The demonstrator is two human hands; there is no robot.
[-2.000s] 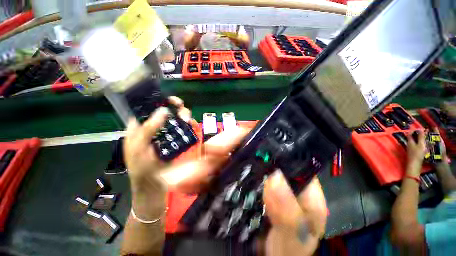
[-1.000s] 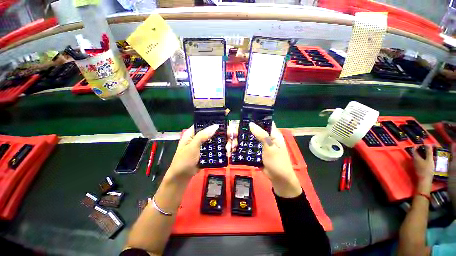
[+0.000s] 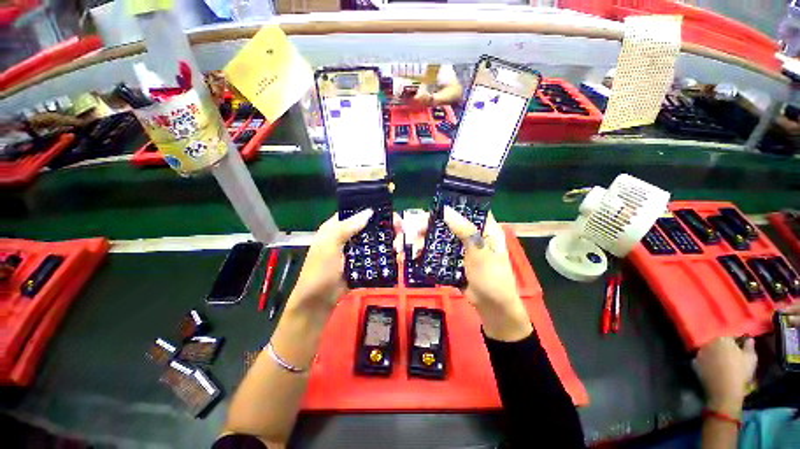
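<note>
My left hand (image 3: 323,263) holds an open black flip phone (image 3: 354,131) upright, thumb on its keypad. My right hand (image 3: 488,272) holds a second open flip phone (image 3: 485,131), leaning to the right, thumb on the upper keypad. Both screens are white with small blue blocks near the top. Below the hands, a red turnover tray (image 3: 474,373) holds two closed flip phones, the left one (image 3: 377,340) and the right one (image 3: 427,342). Another dark phone partly shows between my hands.
Loose batteries (image 3: 191,383), a slab smartphone (image 3: 235,273) and a red pen (image 3: 268,279) lie at left by the grey post (image 3: 241,197). A white fan (image 3: 605,228) and red pens (image 3: 611,304) are at right. Another worker's hand (image 3: 726,373) is beside a red tray (image 3: 671,294).
Blue blocks now show on both screens. The right phone has tilted to the right and the left one slightly left. The worker at right has moved their hand down, and a worker's hands show across the belt.
</note>
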